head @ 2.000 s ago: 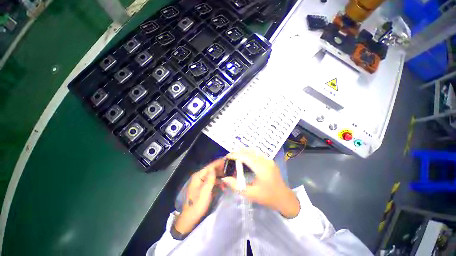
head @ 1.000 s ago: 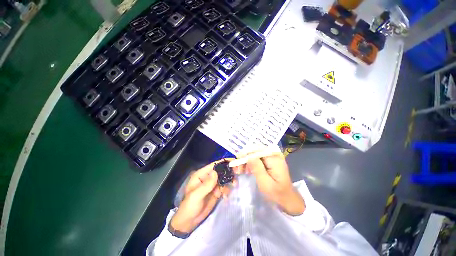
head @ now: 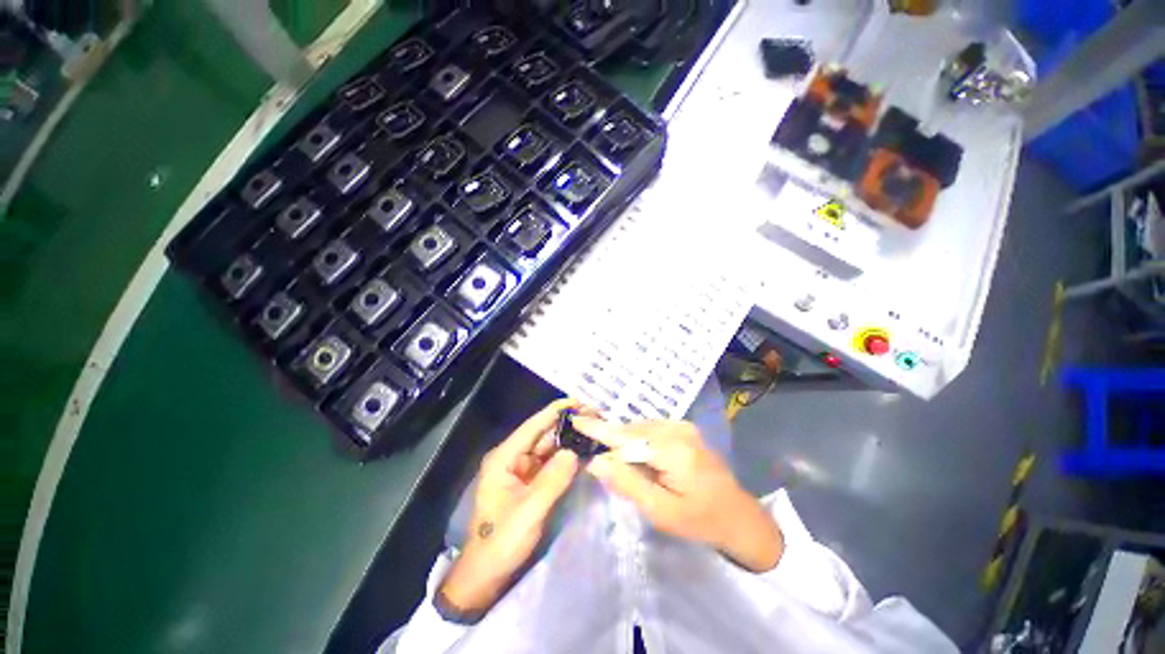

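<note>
A small black module housing (head: 578, 434) is held between my two hands, low in the middle of the view. My left hand (head: 514, 496) grips it by its left side and lower edge. My right hand (head: 677, 478) is at its right side, with a short pale stick (head: 636, 452) between the fingers; the fingertips touch or nearly touch the housing. The contact point is partly hidden by the fingers. The white small-parts sheet (head: 664, 335), with rows of small oblong grey shapes, lies just beyond my hands.
A black blister tray (head: 450, 335) of square parts lies on the green bench at left. The white machine bed at right carries the orange-and-black fixture (head: 837, 141), a loose black block (head: 787, 56), a warning plate (head: 818, 228), a metal fitting (head: 986, 79) and a red emergency stop (head: 874, 342).
The housing has turned in my left hand. My right hand has shifted the pale stick to the housing's right side. The fixture has moved forward on the bed, up to the warning plate.
</note>
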